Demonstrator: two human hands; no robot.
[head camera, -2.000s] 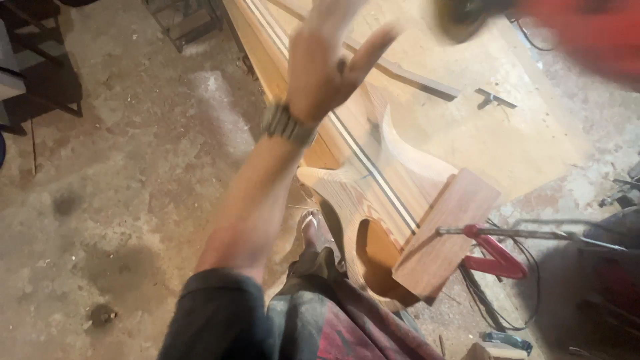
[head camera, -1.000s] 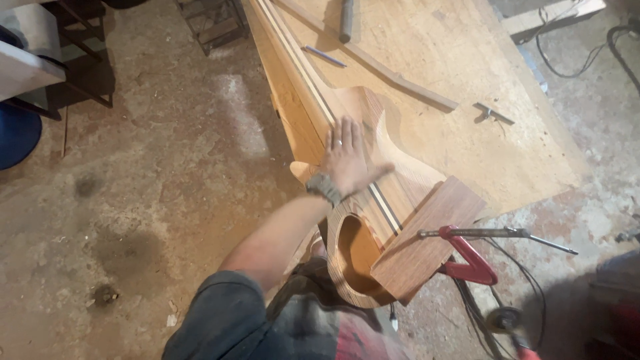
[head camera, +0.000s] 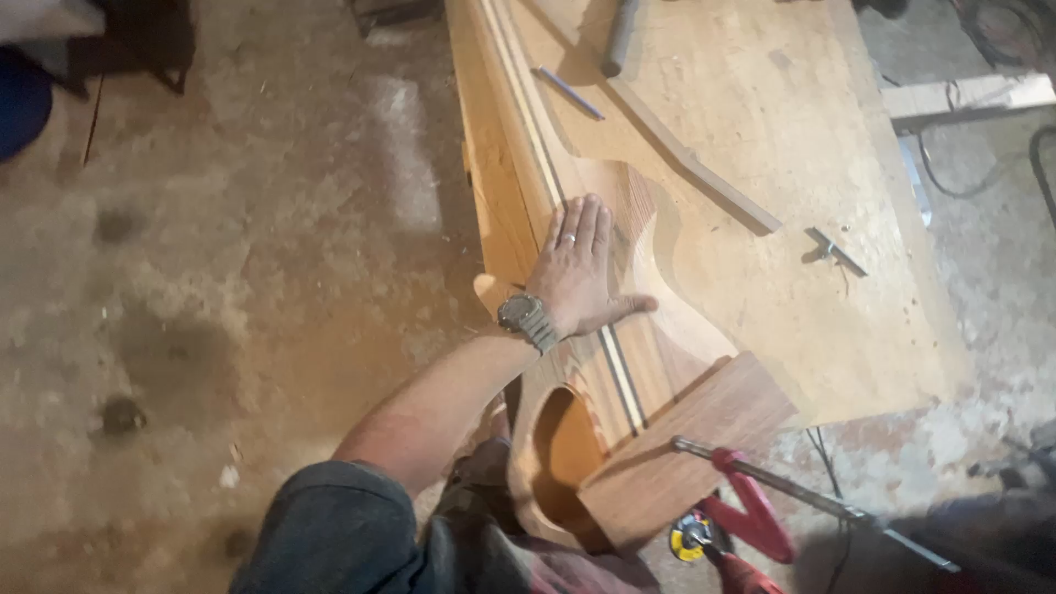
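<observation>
My left hand (head camera: 577, 272), with a ring and a wristwatch, lies flat on the middle of a laminated wooden electric guitar body (head camera: 693, 305), fingers toward the neck (head camera: 516, 82). A light stripe edged by dark lines runs along body and neck. A wooden block (head camera: 693, 454) crosses the lower end of the body, beneath the screw end of a red clamp (head camera: 759, 520). Below the block, an angle grinder (head camera: 742, 577) shows a disc with a yellow centre; its rear is out of frame. My right hand is not visible.
The guitar rests along the left side of a plywood bench top (head camera: 866, 355). On the bench are a bent wooden strip (head camera: 693, 165), a pencil (head camera: 569, 92), a dark cylinder (head camera: 619, 37) and a small metal T-shaped piece (head camera: 837, 252). Cables (head camera: 949, 186) trail beyond it.
My left hand, blurred and over the upper part of the guitar two seconds ago, now rests on the body. A red tool blurred at the top right has gone from there; the grinder shows at the lower right.
</observation>
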